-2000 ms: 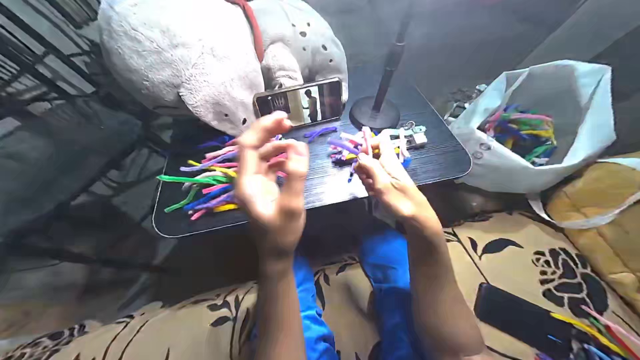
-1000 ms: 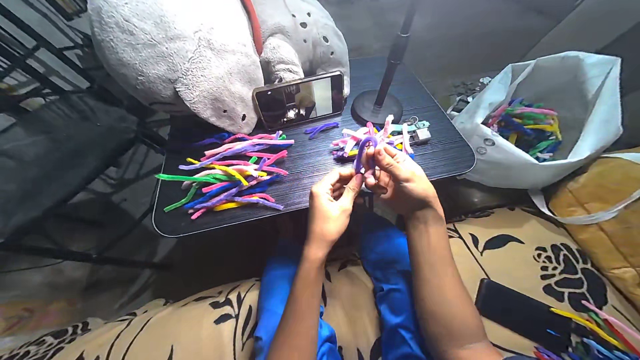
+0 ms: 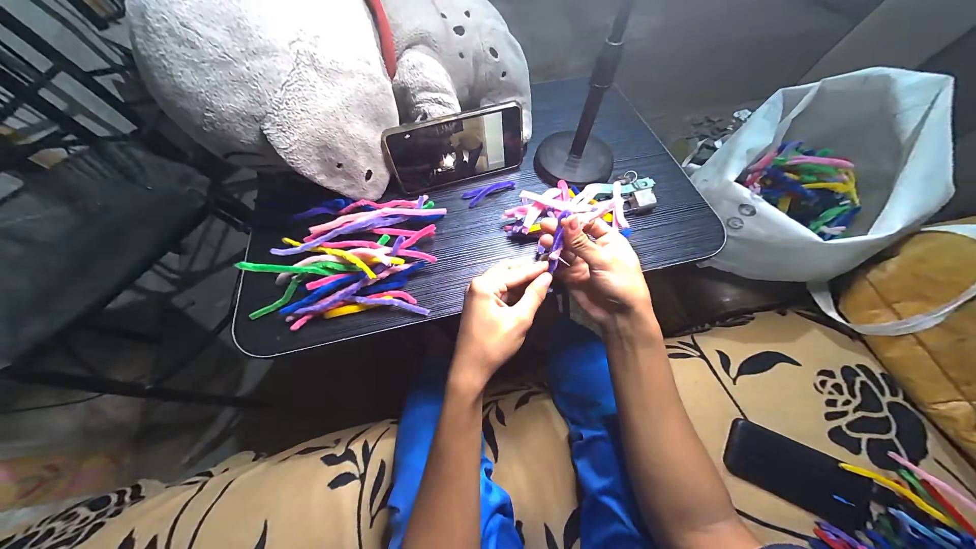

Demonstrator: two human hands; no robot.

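Observation:
Near the front edge of the small black table (image 3: 457,252), my left hand (image 3: 503,309) and my right hand (image 3: 606,267) meet, both pinching a purple pipe cleaner (image 3: 559,240) that looks bent or twisted. The left fingertips grip its lower end and the right fingers hold it higher up. Just behind my right hand lies a pile of pink, white and yellow pipe cleaners (image 3: 534,210). A larger pile of multicoloured pipe cleaners (image 3: 343,263) spreads over the table's left side. Short purple pieces (image 3: 488,192) lie between the piles.
A phone (image 3: 457,149) leans on a grey plush toy (image 3: 328,99) behind the piles. A black stand (image 3: 573,156) and a small metal clip (image 3: 642,197) are at the back right. Right of the table, a white bag (image 3: 877,175) holds more pipe cleaners. A black case (image 3: 793,465) lies on the patterned seat.
My left hand was raised and apart from the right two seconds ago; it then came down to meet it at the purple pipe cleaner. Both hands remain together there.

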